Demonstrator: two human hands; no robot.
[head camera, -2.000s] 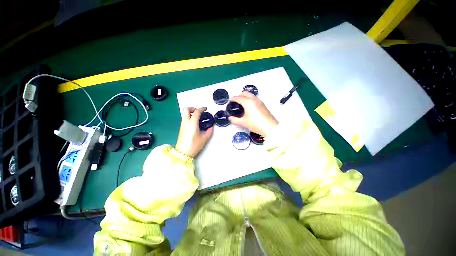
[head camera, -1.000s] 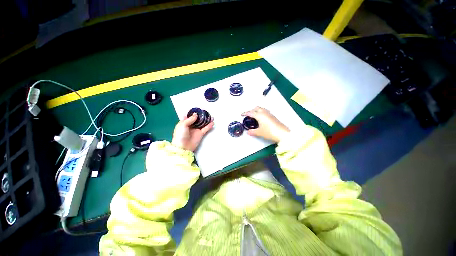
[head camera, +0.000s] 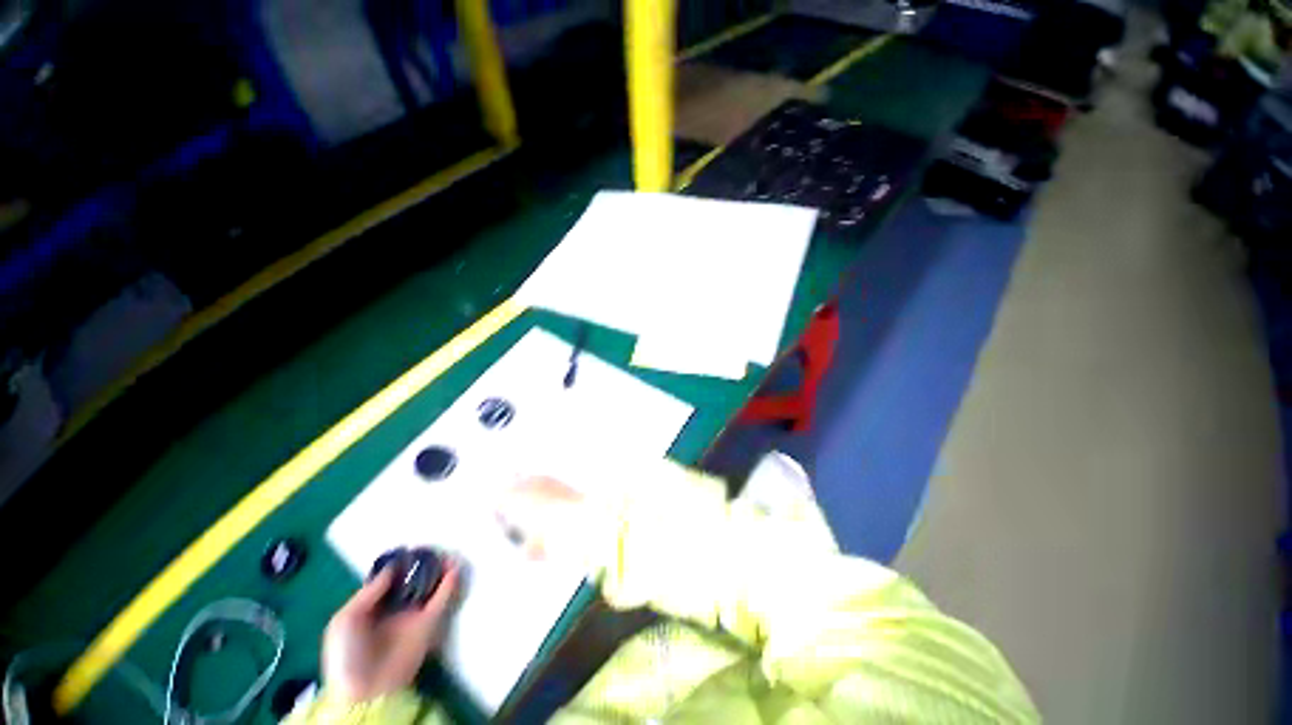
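My left hand (head camera: 380, 635), at the lower left of the white work sheet (head camera: 624, 404), holds black watch bodies (head camera: 408, 577) that look stacked between thumb and fingers. My right hand (head camera: 556, 513) is blurred and washed out over the sheet; small dark shapes show by its fingers, and whether it grips one is unclear. Two loose discs lie on the upper left of the sheet, one dark (head camera: 435, 462) and one with a pale face (head camera: 495, 412). A black pen (head camera: 573, 360) lies at the sheet's upper edge.
Another black disc (head camera: 282, 557) and a looped pale cable (head camera: 227, 609) lie on the green mat at the lower left. A larger white sheet (head camera: 680, 269) with yellow paper (head camera: 690, 358) lies beyond. A red object (head camera: 805, 375) is at the bench edge, beside the aisle.
The view has swung right, showing the aisle; the power strip has left the picture. My left hand still holds its discs. My right hand and forearm now blur over the sheet.
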